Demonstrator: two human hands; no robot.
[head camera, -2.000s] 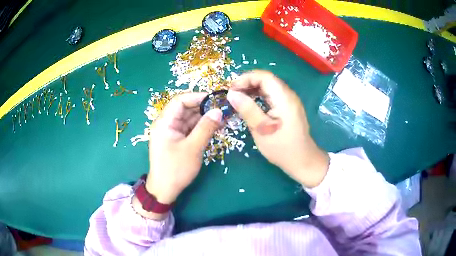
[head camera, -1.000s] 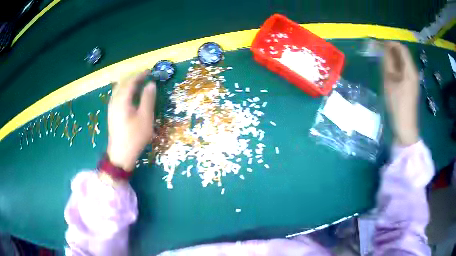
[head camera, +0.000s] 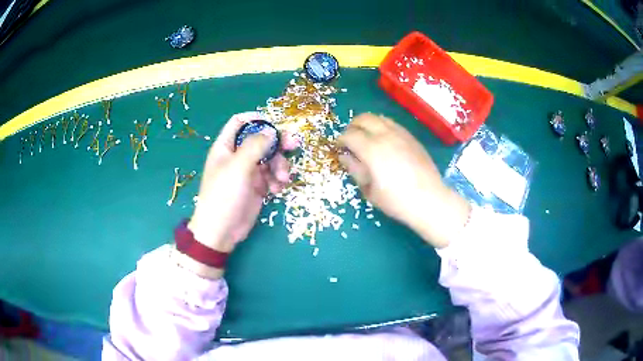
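Observation:
My left hand (head camera: 236, 176) holds a round black-rimmed unit (head camera: 255, 134), its thumb lying over the disc's face. The unit is over the left edge of a heap of orange flexes and white pieces (head camera: 317, 190). My right hand (head camera: 395, 169) is at the right side of the heap, fingers bent down to it. Its fingertips are partly hidden, so I cannot tell whether they pinch a piece. Another round unit (head camera: 321, 67) lies at the top of the heap by the yellow stripe.
A red tray (head camera: 436, 88) with white pieces stands at the upper right. A clear bag with a white label (head camera: 491, 171) lies below it. Y-shaped flexes (head camera: 139, 141) lie at left. One dark unit (head camera: 181, 37) is beyond the stripe; several small units (head camera: 583, 144) are far right.
My left hand has taken up the round unit that lay left of the heap by the stripe. My right hand has come back from the far right, where more small units now lie.

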